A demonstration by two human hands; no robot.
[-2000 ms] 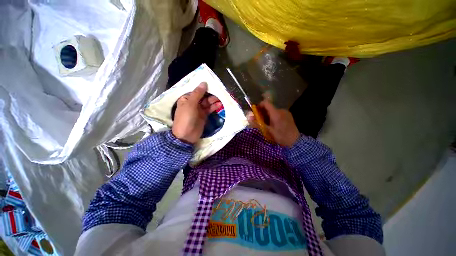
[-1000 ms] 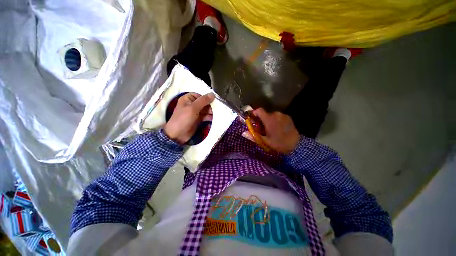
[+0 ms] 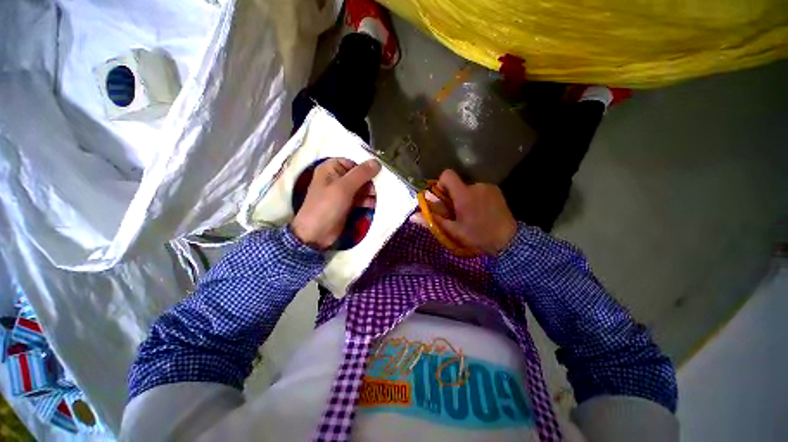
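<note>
A white, squarish fabric piece [image 3: 344, 272] with a dark round opening is held tilted over my lap. My left hand [image 3: 333, 205] grips it at the opening, fingers inside and thumb on the white face near the upper right seam. Red and blue show through the opening. My right hand [image 3: 471, 214] is closed on the orange handles of the scissors [image 3: 438, 231], at the right corner of the piece. The blades lie along the upper right edge and are hard to make out. Loose thread ends are too fine to tell.
A white bulk bag [image 3: 164, 181] at left holds another white piece [image 3: 138, 85]. White cords [image 3: 186, 255] hang at its side. Striped pieces [image 3: 33, 367] lie far left. A yellow sack [image 3: 596, 39] stands ahead, beyond my red shoes [image 3: 370, 24]. Grey floor [image 3: 657, 216] is at right.
The scissors, apart from the piece two seconds ago, are now against its upper right edge. The piece has turned and my left thumb has moved onto its face near that edge.
</note>
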